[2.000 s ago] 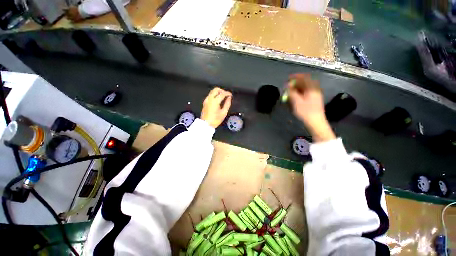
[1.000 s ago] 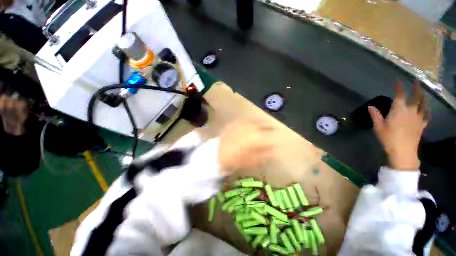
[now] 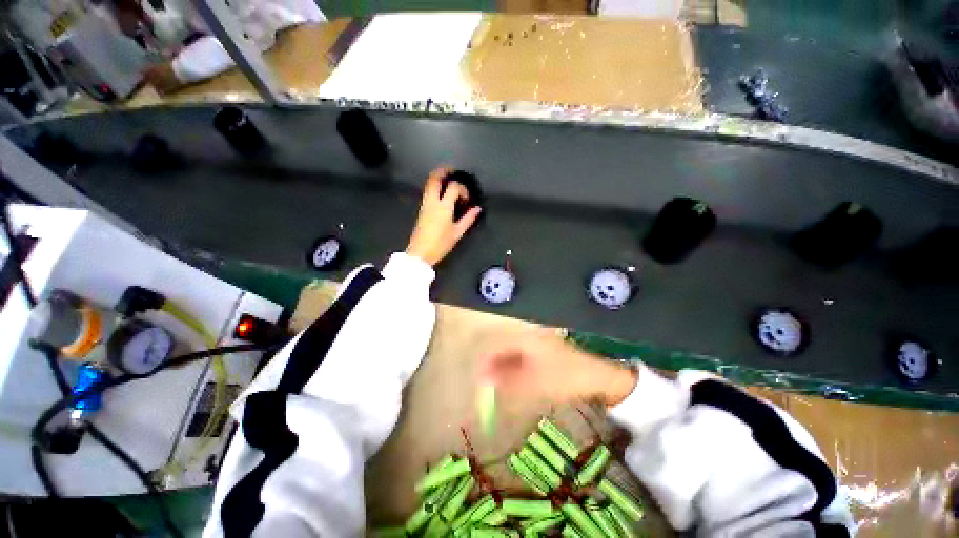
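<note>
My left hand [image 3: 440, 223] is closed around a black housing [image 3: 463, 191] on the conveyor belt. My right hand [image 3: 547, 366] is blurred over the cardboard mat [image 3: 410, 405], with a green battery cell [image 3: 486, 408] hanging at its fingertips. Below it is a heap of green battery cells [image 3: 547, 507] with thin red and dark leads. Round end-cap assemblies with pale faces lie along the near side of the belt, one [image 3: 497, 284] near my left forearm and another [image 3: 610, 286] to its right.
More black housings are on the belt [image 3: 568, 179], one [image 3: 679, 229] at right and one [image 3: 363, 138] at upper left. A white box [image 3: 184, 405] with a pressure gauge [image 3: 143, 347] and hoses stands at left. Another person's hand [image 3: 160, 78] is at the far upper left.
The view has swung back left and up from the white box and cell heap. My left hand has moved from the mat onto a housing. My right hand has moved from the belt to the cells.
</note>
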